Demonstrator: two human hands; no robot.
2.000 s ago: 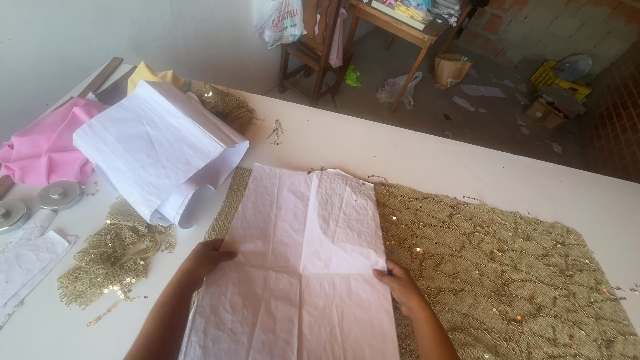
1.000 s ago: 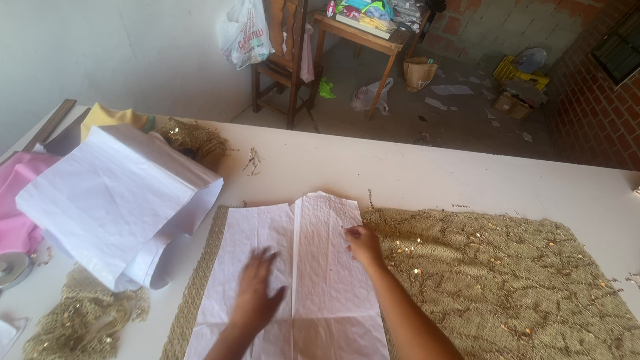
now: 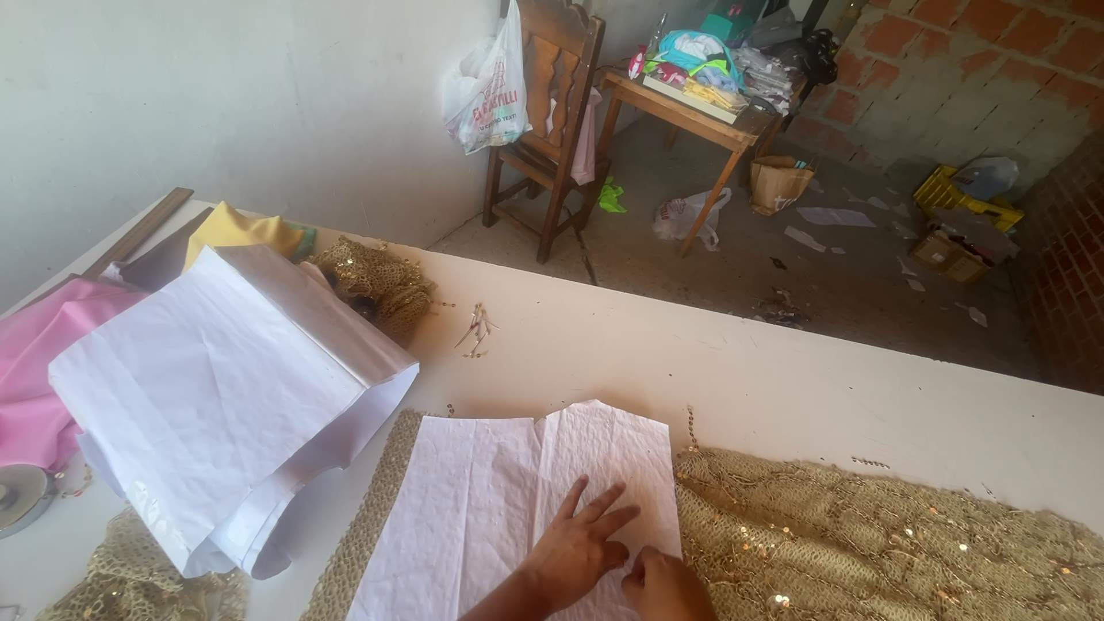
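A creased white paper sheet lies on gold sequined mesh fabric spread over the white table. My left hand rests on the paper with its fingers apart. Just to its right, my right hand is at the paper's right part, fingers curled; whether it pinches anything is hidden. The paper's top edge has a raised, angled right part, and a strip of the gold fabric shows along its left side.
Folded white paper, pink fabric, yellow fabric and bunched gold sequined fabric lie at the left. A round metal weight sits near the left edge. Beyond the table stands a wooden chair.
Both hands have come off the paper's side edges. The left is now spread flat near the paper's right part, and the right has moved down beside it. The view has shifted.
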